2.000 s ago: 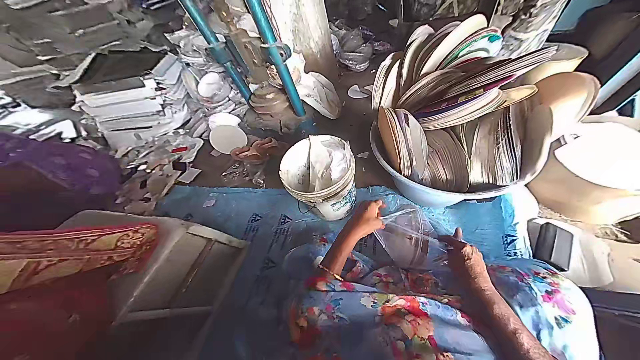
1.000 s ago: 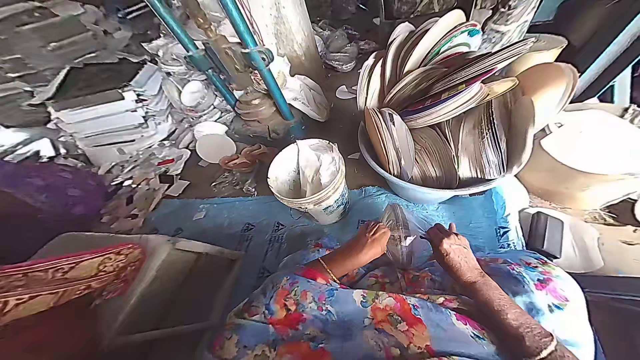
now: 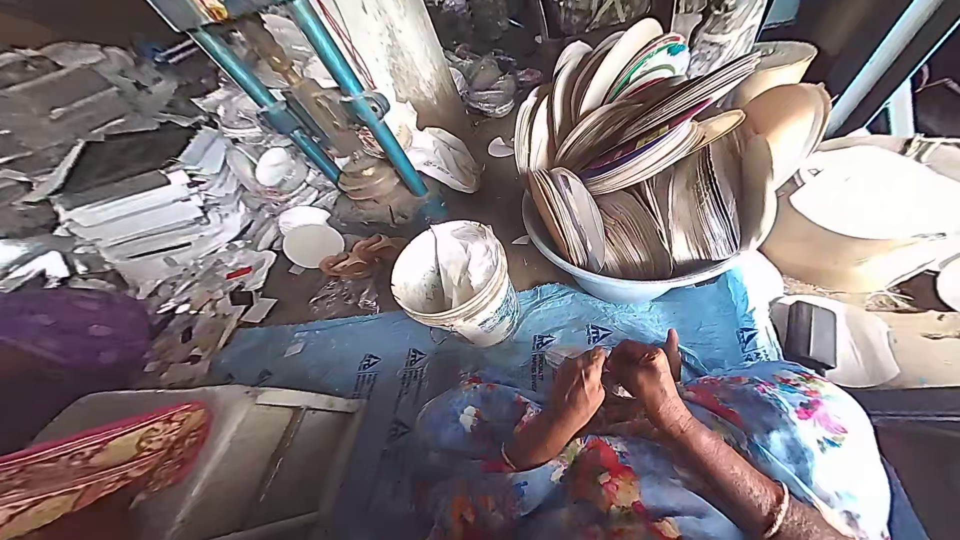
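My left hand (image 3: 579,390) and my right hand (image 3: 643,371) meet above my lap, over floral cloth (image 3: 607,480). Both hold a clear plastic bag (image 3: 619,388), mostly hidden by the fingers; its contents cannot be made out now. My right thumb points up. Beyond my hands a white plastic bucket (image 3: 487,319) with pale plastic inside stands at the edge of a blue printed sheet (image 3: 315,349). Behind it to the right, a wide basin (image 3: 637,289) is heaped with stacks of round paper discs (image 3: 630,232), some printed in colour.
A machine with blue metal posts (image 3: 394,139) stands behind the bucket. Paper stacks (image 3: 135,217) and scraps lie at the left. A grey plastic chair (image 3: 300,457) with patterned red cloth (image 3: 105,465) is at lower left. A dark block (image 3: 811,334) and a large round container (image 3: 840,240) sit right.
My hands have come together at the bag; they were apart, with the bag spread between them. The discs seen through the bag earlier are now hidden.
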